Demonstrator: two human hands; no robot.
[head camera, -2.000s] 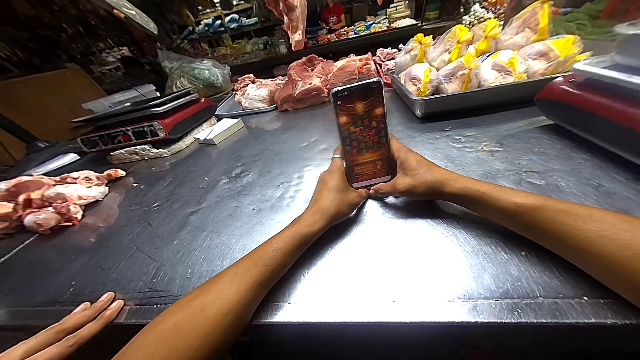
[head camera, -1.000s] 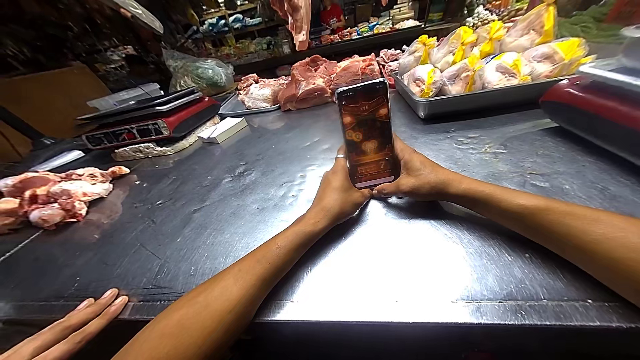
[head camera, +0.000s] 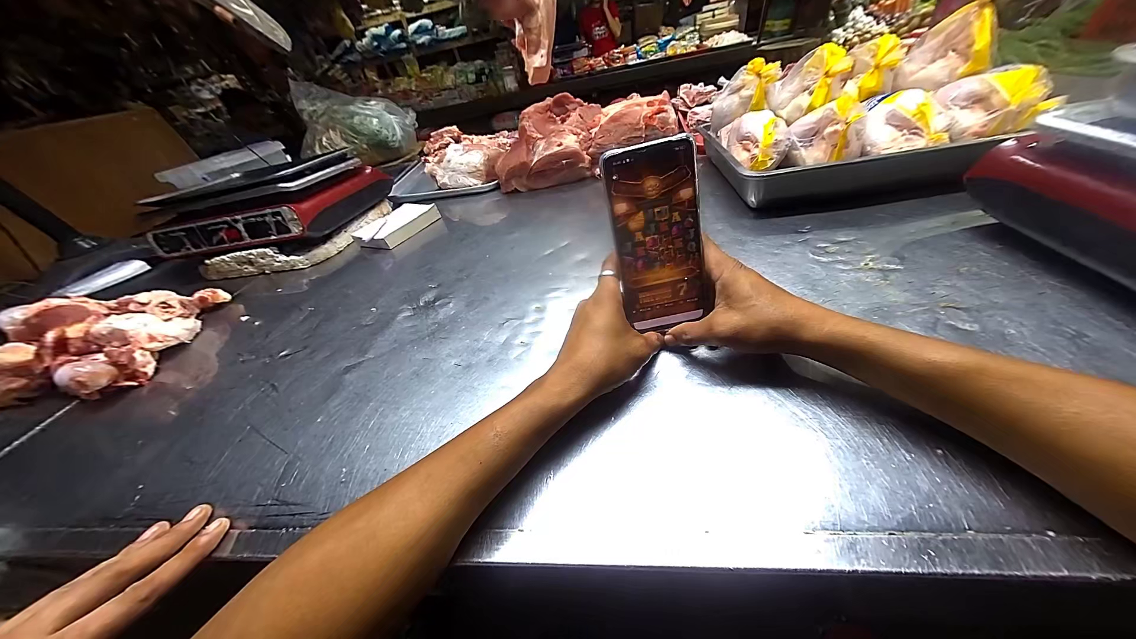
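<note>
A smartphone (head camera: 658, 235) stands nearly upright above the metal counter (head camera: 399, 382), its lit screen facing me with colourful graphics. My left hand (head camera: 608, 328), with a ring on one finger, grips its lower left side. My right hand (head camera: 745, 302) grips its lower right side. Both thumbs meet below the phone's bottom edge, and the fingers behind it are hidden. Both hands rest at the counter. Large cuts of raw meat (head camera: 550, 142) lie beyond the phone.
Another person's hand (head camera: 133, 577) rests at the near left edge. Meat pieces (head camera: 98, 337), a red scale (head camera: 275, 204) and a paper pad (head camera: 397, 225) are left. A metal tray (head camera: 852, 173) of bagged chickens (head camera: 905, 124) and a second red device (head camera: 1047, 195) are right.
The graphics on the phone's screen have changed. Both of my hands have stayed around the phone in the same place.
</note>
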